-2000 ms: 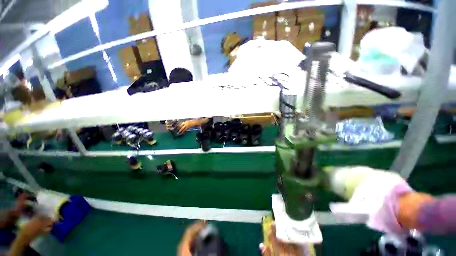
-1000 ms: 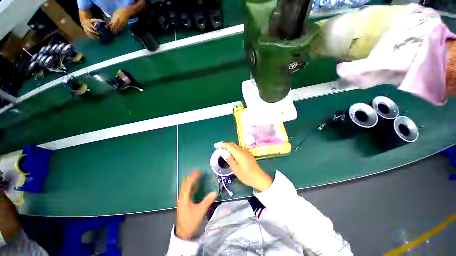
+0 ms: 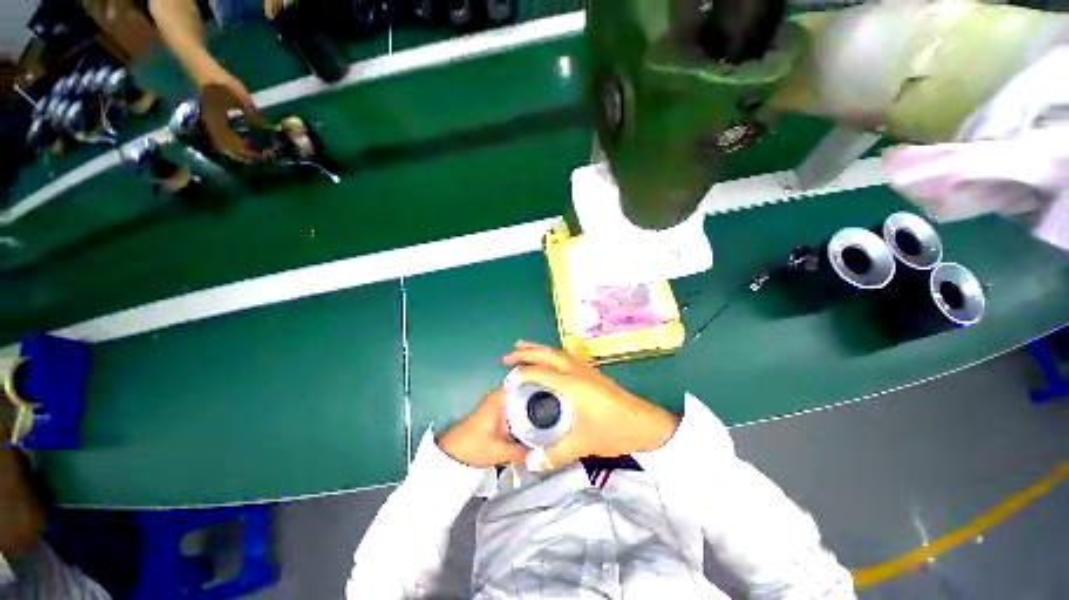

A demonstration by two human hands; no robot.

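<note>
A cylindrical housing [image 3: 540, 409] with a wide silver rim and dark centre is held between both hands, rim up, near the bench's front edge. My left hand [image 3: 475, 434] grips its left side. My right hand [image 3: 598, 410] wraps its right side and back. A small white piece shows at the near side of the rim, by the fingers. The housing's body is hidden by my hands. The press base pad [image 3: 621, 314], yellow-edged with a pink centre, lies just beyond my right hand. The white padded ram [image 3: 674, 249] is above its back part, under the green press body [image 3: 680, 117].
Several waiting housings [image 3: 862, 258] stand at the right, with a small dark fitting [image 3: 803, 259] beside them. The cloth-wrapped lever [image 3: 938, 70] extends right. Another person's hand [image 3: 229, 117] reaches to parts beyond the white rail [image 3: 293, 275]. A blue stool [image 3: 205, 551] is lower left.
My left hand, apart from the housing before, has closed on it, and both hands now hold it. Another person's hand has reached over the strip at upper left. The view has shifted slightly.
</note>
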